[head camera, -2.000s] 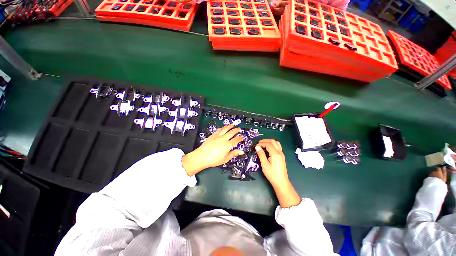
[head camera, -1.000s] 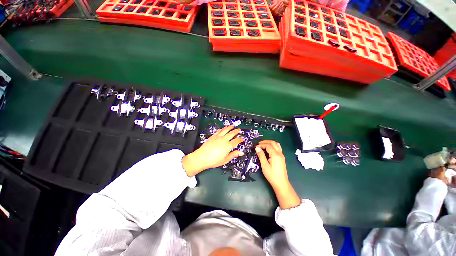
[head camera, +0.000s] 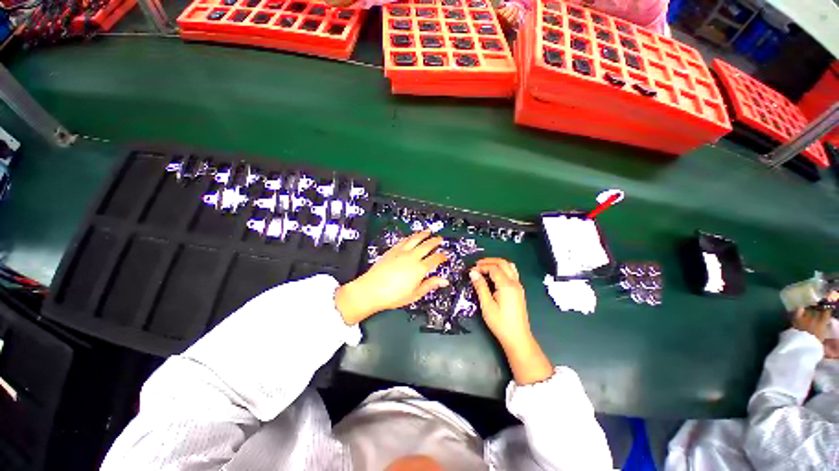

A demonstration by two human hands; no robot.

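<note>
A loose heap of small silver and black metal parts (head camera: 443, 311) lies on the green bench in front of me. My left hand (head camera: 396, 274) rests over the heap's left side, palm down, fingers pointing right. My right hand (head camera: 499, 292) is at the heap's right edge with thumb and fingers bent together. Whether either hand grips a part is too small to tell. A black tray (head camera: 166, 285) lies left of the heap, with silver-white pieces (head camera: 278, 225) in rows in its upper right part. A line of small parts (head camera: 460, 224) runs along the heap's far edge.
Right of the heap are a black box with white paper (head camera: 578, 244), a red-stemmed tool (head camera: 603, 204), a white wipe (head camera: 571, 294), a block of small round parts (head camera: 641, 282) and a second black box (head camera: 714, 265). Orange-red trays (head camera: 607, 120) stand across the bench. Another person's sleeve (head camera: 782, 377) is at right.
My hands and the parts show no visible move. The neighbouring person's hands at right have shifted, with a pale object now there, and a pink-sleeved person across the bench has moved slightly.
</note>
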